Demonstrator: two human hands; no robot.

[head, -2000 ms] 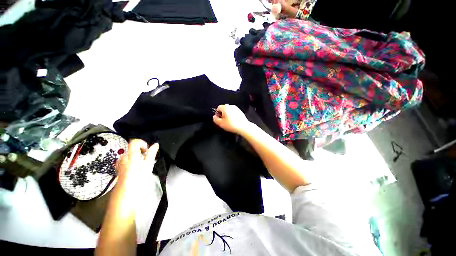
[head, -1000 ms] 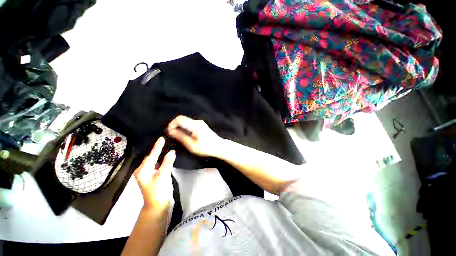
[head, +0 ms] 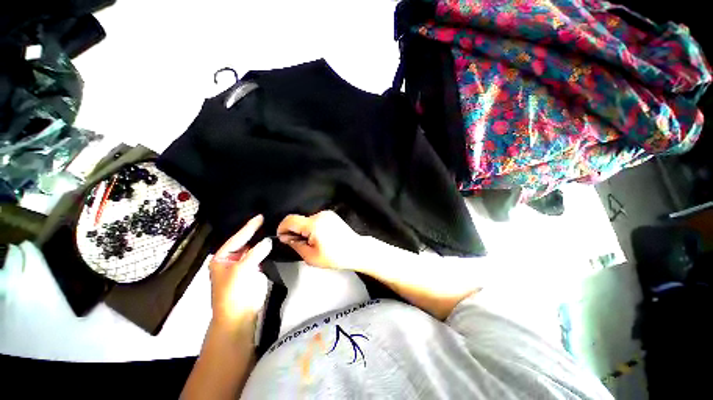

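The black garment (head: 289, 141) lies spread on the white table, with a hanger hook (head: 227, 76) showing at its neck. My left hand (head: 241, 269) is at the garment's near edge, thumb and fingers pinched near a small dark piece of cloth or a fastener; which of these I cannot tell. My right hand (head: 317, 238) pinches black cloth at the same edge, its fingertips close to the left ones. No needle or thread can be made out. The white oval dish (head: 129, 262) at left holds many tiny dark round buttons and a red-and-white slim tool (head: 103, 201).
A floral garment (head: 563, 101) is piled at the right. Dark garments (head: 47, 23) and clear plastic bags (head: 39, 148) lie at the upper left. A brown-olive folder or cloth (head: 148, 305) is under the dish. The white table (head: 164, 70) reaches behind the black garment.
My right hand has come from the garment's right part to its near edge beside my left hand. My left hand has left the dish's edge. The view has shifted.
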